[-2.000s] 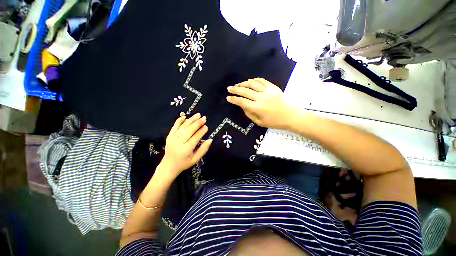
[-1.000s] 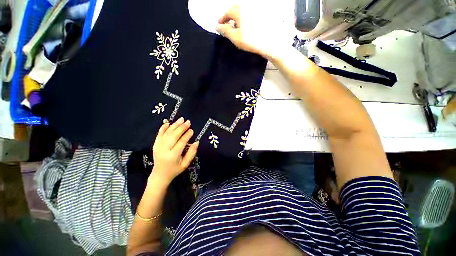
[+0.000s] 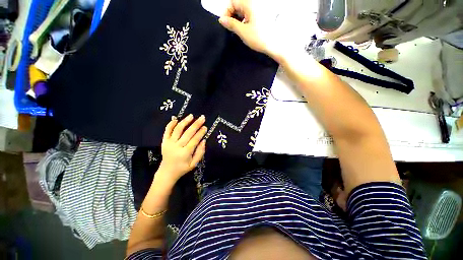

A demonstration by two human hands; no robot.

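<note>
A large black garment panel [image 3: 122, 76] with cream floral and stepped-line embroidery lies on the white table and hangs over its front edge. My left hand [image 3: 184, 143] lies flat on the panel at its lower middle, fingers slightly spread, holding nothing. My right hand [image 3: 244, 25] is at the panel's curved upper edge, thumb and fingers bent close together; whether cloth is pinched between them is hard to tell. A narrow black strip [image 3: 378, 76] lies folded in a V below the machine head, right of the panel.
The sewing machine head [image 3: 406, 18] is at the upper right. Black snips [image 3: 440, 118] lie on the table [image 3: 299, 129] at the right. A blue basket [image 3: 25, 76] with tools and a purple-yellow spool [image 3: 38, 84] is at the left. Striped cloth [image 3: 96, 188] hangs below it.
My right hand has moved from the middle of the panel up to its curved top edge. My left hand stays on the panel. The embroidery near the right edge is now uncovered.
</note>
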